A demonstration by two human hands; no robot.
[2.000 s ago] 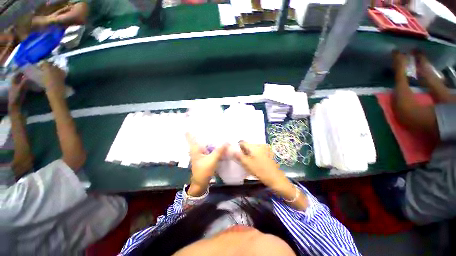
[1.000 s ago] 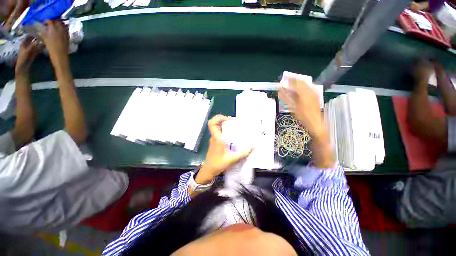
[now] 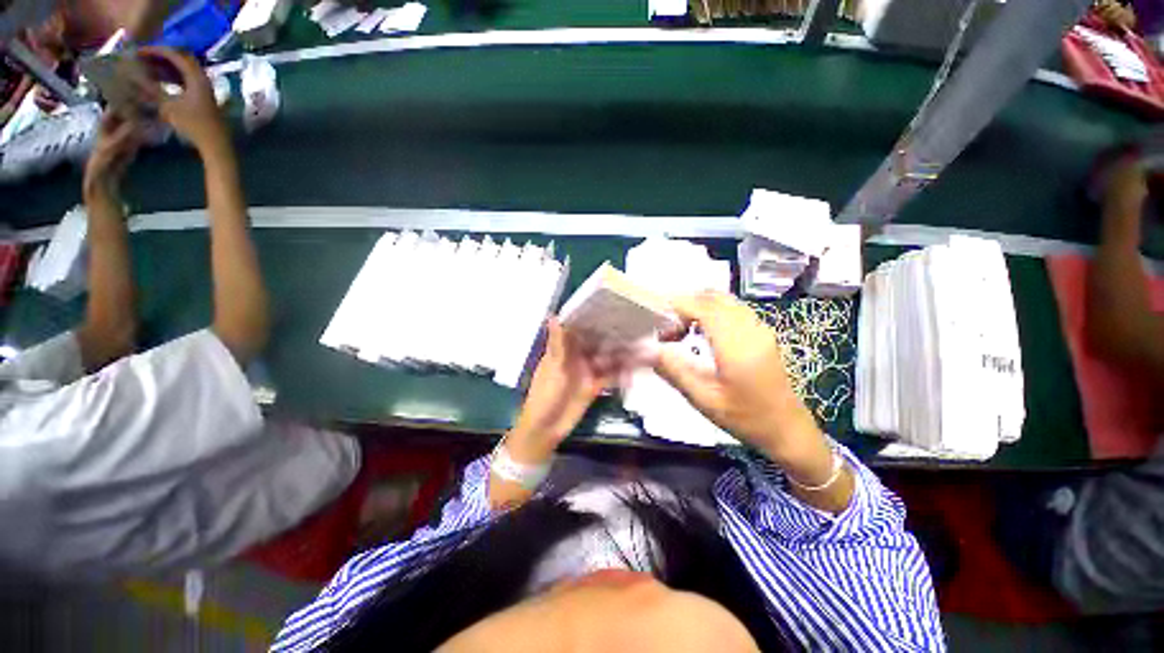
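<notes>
A small white retail box (image 3: 618, 310) is held tilted over the bench in front of me, with a yellowish upper edge. My left hand (image 3: 562, 383) grips it from the left and below. My right hand (image 3: 730, 370) is at its right end, fingers bent; whether they hold a leaflet or a flap is too blurred to tell. Flat carton blanks (image 3: 677, 415) lie under and beside my hands. Erected boxes (image 3: 447, 306) lie side by side in a row at left, tabs up. Small folded leaflets (image 3: 783, 223) are stacked behind the rubber bands (image 3: 817, 351).
A spare carton stack (image 3: 938, 344) stands at right, beside a red mat (image 3: 1095, 344). A pale rail (image 3: 511, 222) and green conveyor run behind. A grey post (image 3: 945, 121) rises at the back right. Neighbours' arms are at both sides.
My right hand has come back from the folded leaflets to the box. The box, earlier in my left hand, is now tilted up with its edge showing. The view has shifted slightly left.
</notes>
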